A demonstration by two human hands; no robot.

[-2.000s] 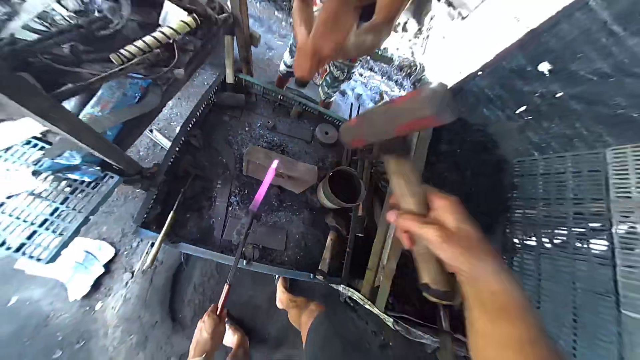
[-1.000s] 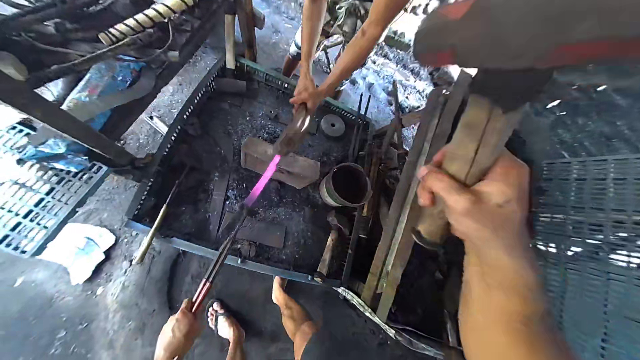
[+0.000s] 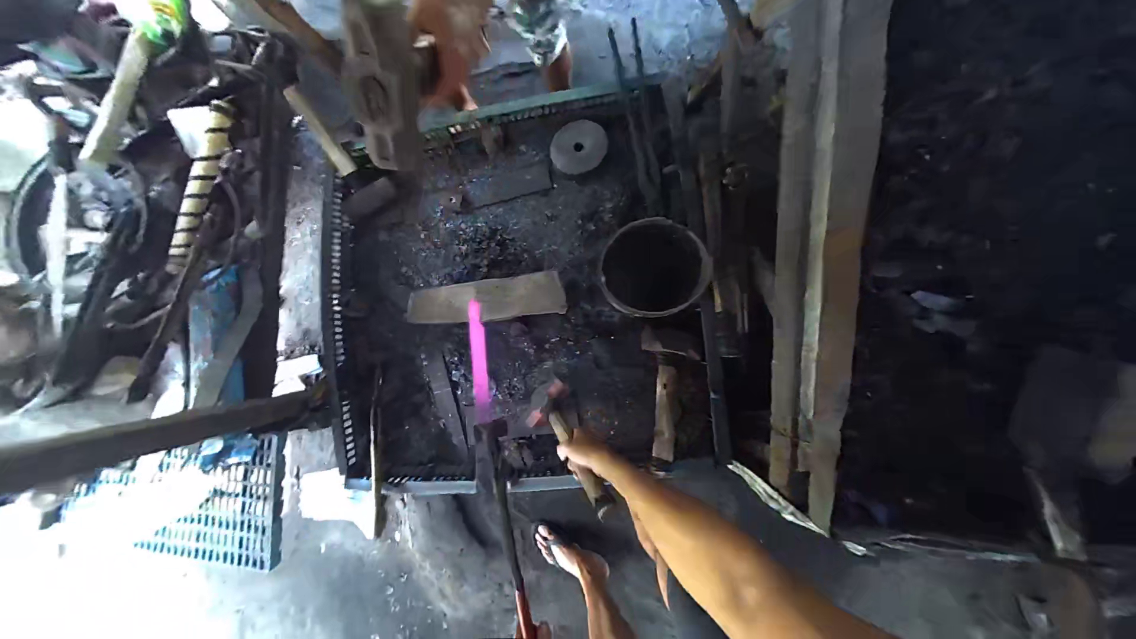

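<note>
A bar glowing pink (image 3: 478,359) lies with its far end on a metal anvil block (image 3: 525,297). Its near end meets the jaws of long tongs (image 3: 506,524). At the bottom edge, my left hand (image 3: 540,631) shows only in small part, around the tongs' red handles. My right hand (image 3: 583,451) grips the wooden handle of a hammer (image 3: 550,404); the blurred head, marked with red, is low over the tray, right of the bar and apart from it. A second hammer with a wooden handle (image 3: 664,408) lies to the right.
The block stands in a dark shallow tray (image 3: 532,485) of black grit. A round container (image 3: 655,266), a holed disc (image 3: 579,147) and long rods (image 3: 635,115) are around it. Wooden beams (image 3: 825,266) run along the right. A co-worker's hand (image 3: 444,53) and a large blurred tool (image 3: 382,89) are at the top.
My right hand has brought the hammer from raised at the right down over the tray. The co-worker's hands, over the block one second ago, have moved back. The view has turned.
</note>
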